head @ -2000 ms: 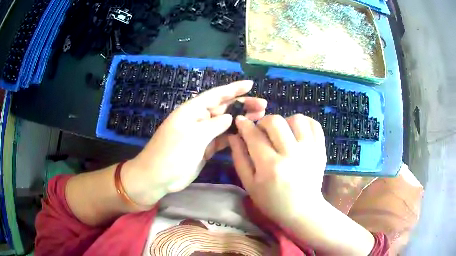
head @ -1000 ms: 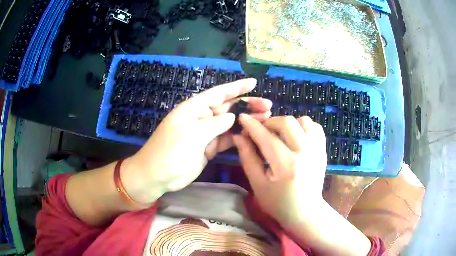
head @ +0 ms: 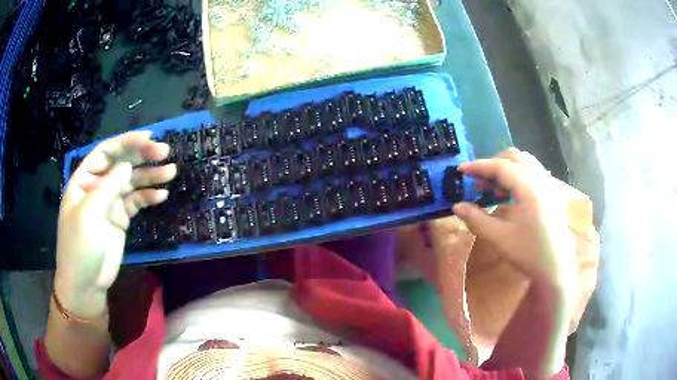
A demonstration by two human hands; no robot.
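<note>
Black assembled units (head: 338,159) stand in three rows on the blue corrugated sheet (head: 451,96) at the table's near edge. My right hand (head: 512,215) is at the sheet's right end, with thumb and fingers on a black unit (head: 453,184) just right of the nearest row. Another dark piece shows among the fingers of this hand. My left hand (head: 108,204) is over the left end of the rows, fingers apart and slightly curled, and no part shows in it. It hides some units there.
The shallow parts box (head: 326,44) with silvery-green pieces stands behind the sheet. Loose black parts (head: 56,96) are piled at the back left. Stacked blue sheets (head: 16,44) show at the far left edge. A grey surface (head: 616,89) is at the right.
The view has shifted to the right. My hands have come apart. My right hand has carried a black unit to the right end of the sheet, and my left hand no longer shows a part.
</note>
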